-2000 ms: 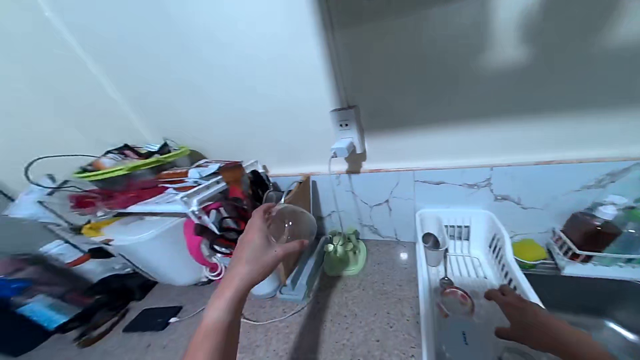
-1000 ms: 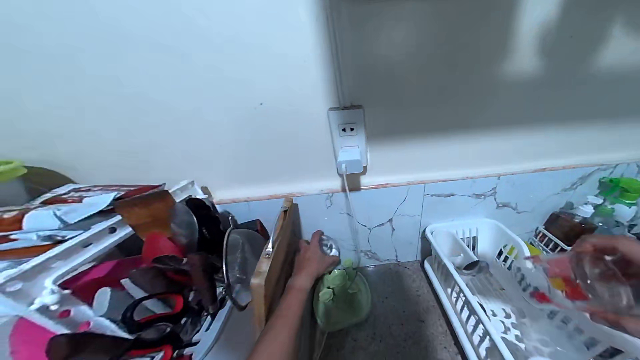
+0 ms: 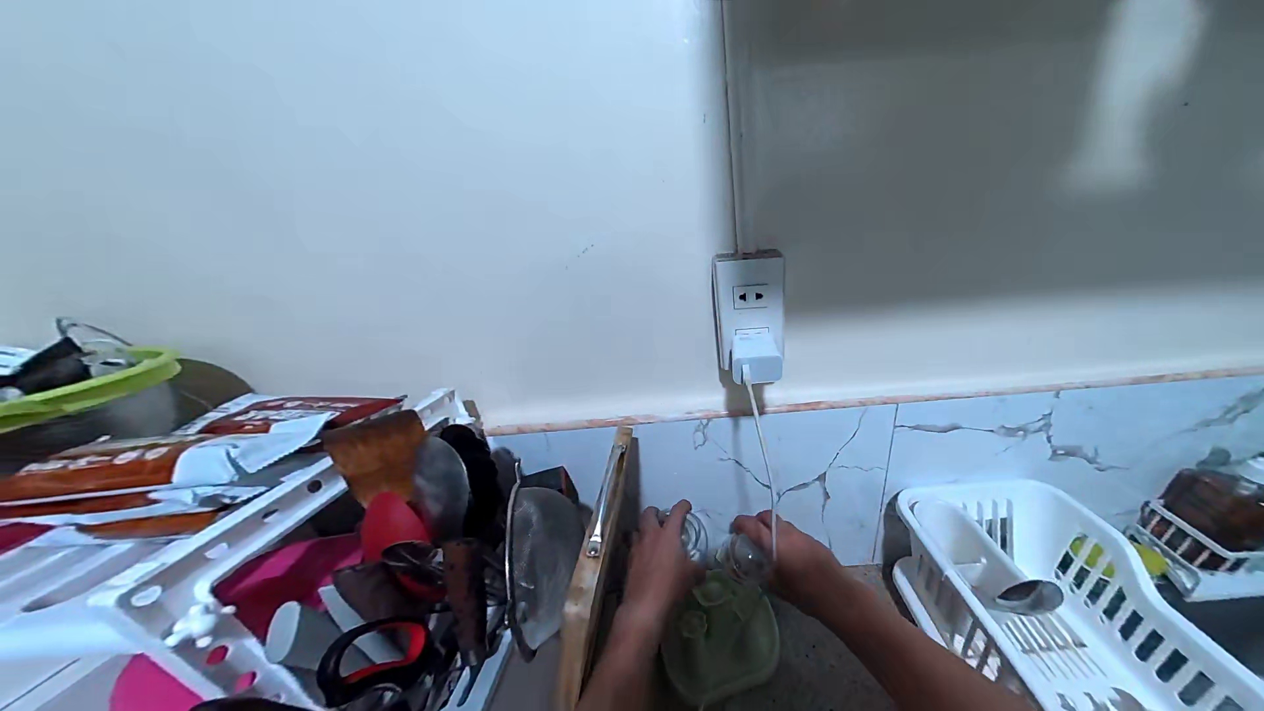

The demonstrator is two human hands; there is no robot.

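Observation:
At the back of the green plastic holder (image 3: 721, 637), my left hand (image 3: 660, 558) grips a clear glass (image 3: 694, 536). Just right of it, my right hand (image 3: 785, 553) has its fingers around another clear glass (image 3: 741, 556). The two glasses are close together above the rear of the holder, below the wall outlet (image 3: 750, 311). Whether either glass rests on the holder cannot be told. A white charger cable (image 3: 760, 434) hangs down in front of the right hand.
A wooden cutting board (image 3: 592, 583) stands upright close to my left forearm. Further left are a mesh strainer (image 3: 543, 553) and a white rack (image 3: 237, 533) crowded with utensils. A white dish drainer (image 3: 1066, 592) holding a ladle (image 3: 1030, 595) stands at the right.
My right hand has moved left from over the dish drainer to the green holder, bringing a clear glass. My left hand stays near the holder.

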